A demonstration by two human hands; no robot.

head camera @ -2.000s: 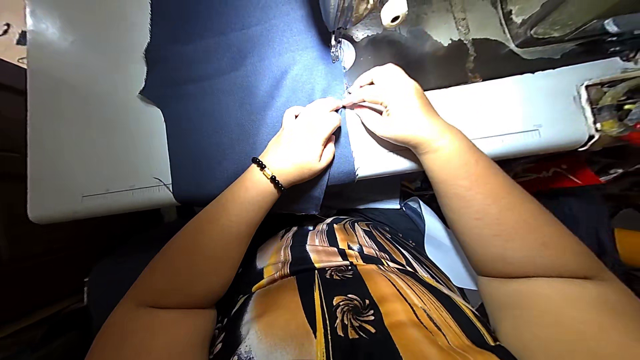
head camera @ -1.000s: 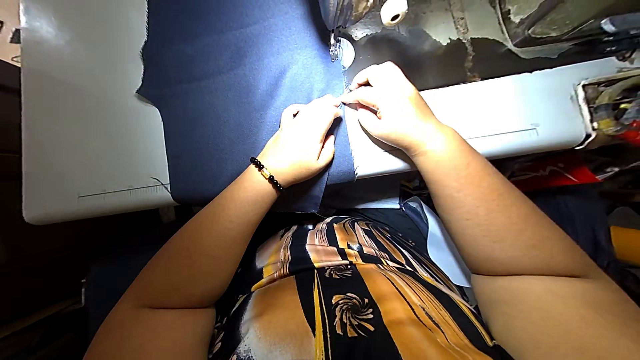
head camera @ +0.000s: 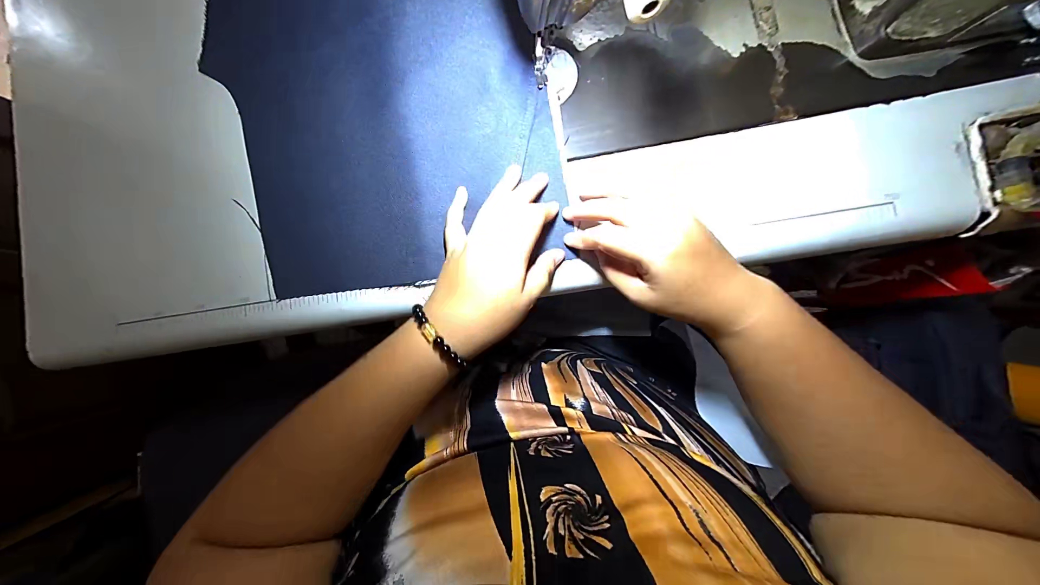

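A wide piece of navy blue fabric [head camera: 341,162] lies on the white sewing table [head camera: 122,179], its right edge running up to the presser foot [head camera: 540,69] of a sewing machine. My left hand [head camera: 491,264] rests on the fabric with its fingers apart, palm down, near the front edge. To its right, my right hand [head camera: 658,252] touches the fabric's edge with its fingertips; whether it pinches the cloth cannot be told. Next to the presser foot is a round, shiny plate [head camera: 562,75]. A beaded bracelet [head camera: 436,335] is on my left wrist.
The machine's dark metal bed [head camera: 666,97], with worn paint, spans the upper right. A ruler scale is printed along the table's front edge. An open recess [head camera: 1011,166] with things inside is at the far right, and a red item [head camera: 910,272] with writing lies below the table edge.
My hands have moved from close together near the presser foot down toward the table's front edge. My left fingers have spread out on the fabric, and its lower edge has shifted up.
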